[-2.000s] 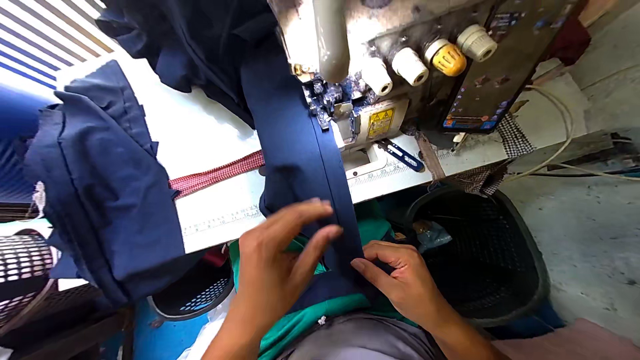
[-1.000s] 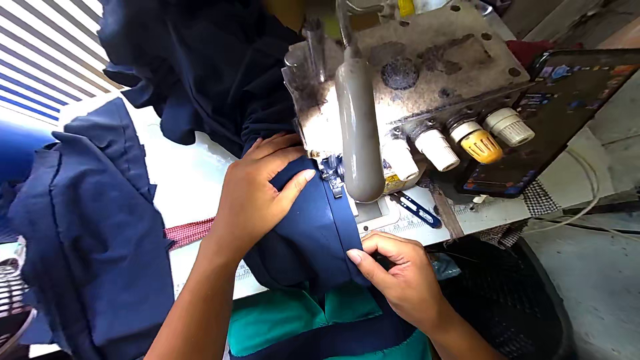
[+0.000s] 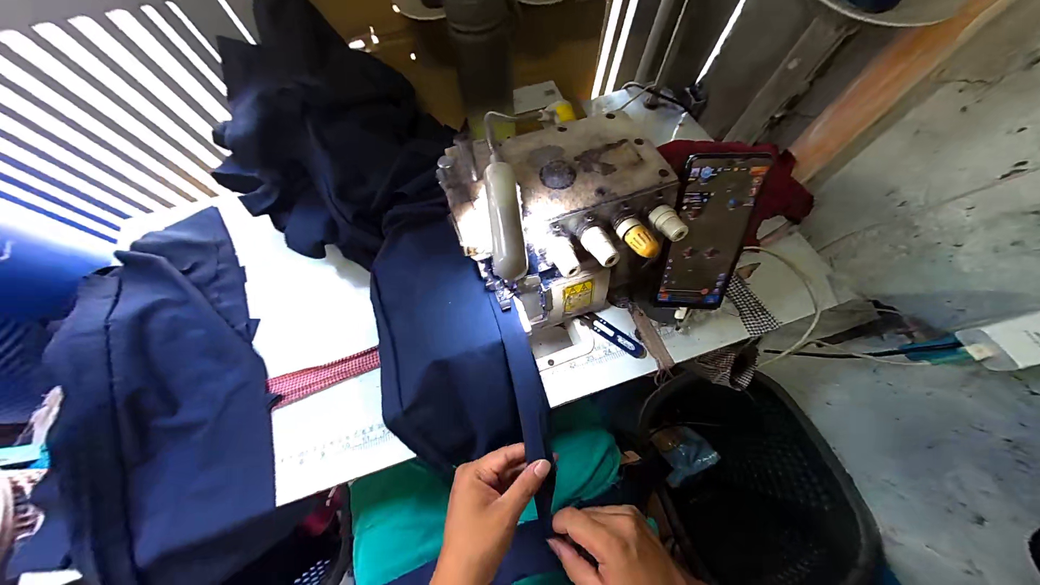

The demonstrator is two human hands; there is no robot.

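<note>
Navy fabric [image 3: 443,325] runs from under the presser foot of an overlock sewing machine [image 3: 569,179] toward my lap. My left hand [image 3: 496,504] pinches its folded edge strip between thumb and fingers. Just below and to the right, my right hand [image 3: 609,540] holds the lower end of the same strip with bent fingers. The machine's lamp lights the needle area. More dark fabric [image 3: 325,138] is heaped behind and left of the machine. Green cloth [image 3: 398,520] lies under my hands.
Another navy piece [image 3: 187,406] hangs over the table's left edge, near a red checked strip [image 3: 325,378]. A blue-handled cutter [image 3: 615,335] lies beside the machine. A phone [image 3: 713,231] leans at its right. A black plastic basket [image 3: 845,504] stands below, with a wall at right.
My left hand has moved from the fabric beside the presser foot down toward my lap, near my right hand. It now pinches the strip. The view has shifted and shows more behind the machine.
</note>
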